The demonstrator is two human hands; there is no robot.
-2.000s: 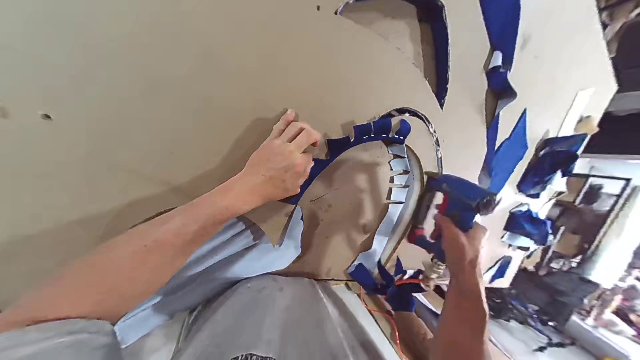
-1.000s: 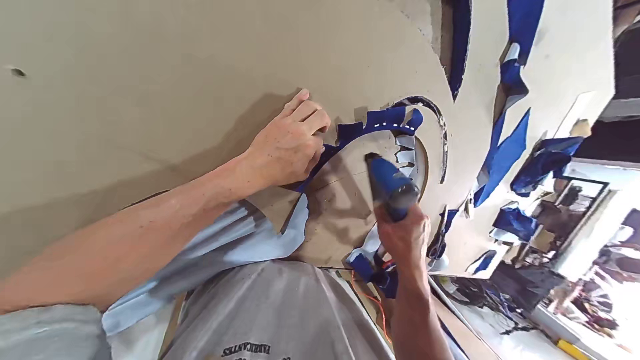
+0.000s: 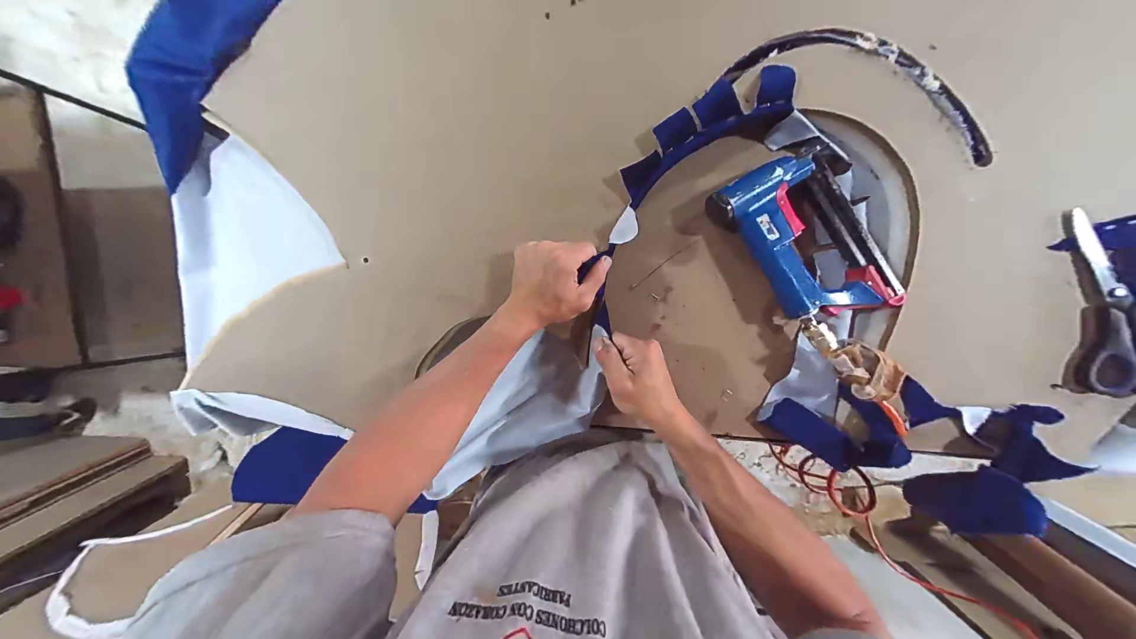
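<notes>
My left hand (image 3: 555,280) grips a fold of blue fabric (image 3: 641,173) at the curved inner edge of a large brown fiberboard panel (image 3: 426,133). Just below it, my right hand (image 3: 641,377) pinches the pale backing side of the fabric (image 3: 524,417) between thumb and fingers. Cut tabs of the fabric are folded over the curve above my hands. A blue pneumatic staple gun (image 3: 777,231) lies on its side within the rounded cutout area, right of my hands, its brass air fitting (image 3: 821,337) toward me.
Scissors (image 3: 1105,302) lie at the far right. A curved dark strip (image 3: 945,98) rests above the cutout. Blue scraps (image 3: 972,501) and an orange coiled air hose (image 3: 839,488) are at the near right edge. More blue fabric (image 3: 191,80) wraps the panel's left side.
My right hand has let go of the staple gun, which now lies on the work, and has taken hold of the fabric beside my left hand. The view has shifted.
</notes>
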